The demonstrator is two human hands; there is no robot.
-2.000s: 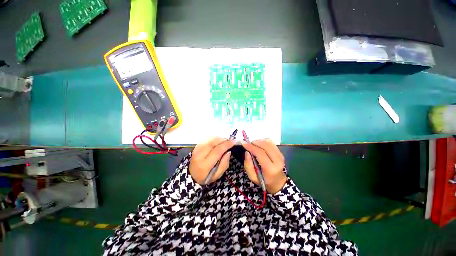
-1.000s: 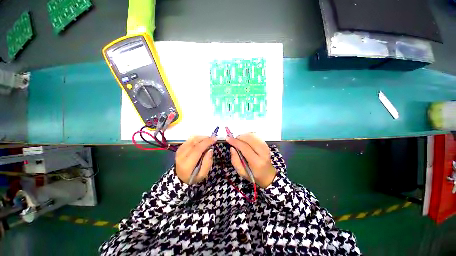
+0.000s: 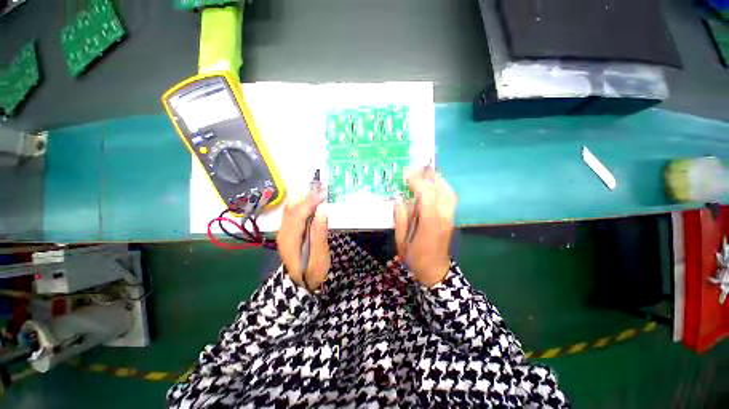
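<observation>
The green circuit board (image 3: 368,152) lies on the white sheet (image 3: 300,120). My left hand (image 3: 304,240) is at the sheet's front edge and holds a dark test probe (image 3: 306,240), its dark tip pointing up just left of the board's lower left corner. My right hand (image 3: 429,228) is at the board's lower right corner, its fingers over or beside that corner, with the other test probe (image 3: 412,223) in it; that tip is hidden or washed out. The yellow-rimmed multimeter (image 3: 224,144) lies on the sheet's left side, with red and black leads (image 3: 238,229) looping from its lower end.
A yellow-green wrapped bar (image 3: 220,40) runs away behind the meter. More green boards (image 3: 92,34) lie on the dark belt at the far left. A black-topped box (image 3: 582,80) stands at the back right. A white strip (image 3: 599,168) and a pale yellow roll (image 3: 694,180) lie on the teal bench.
My hands have moved apart and forward, the left to the board's left side and the right to its lower right corner. More green boards show at the view's top edges.
</observation>
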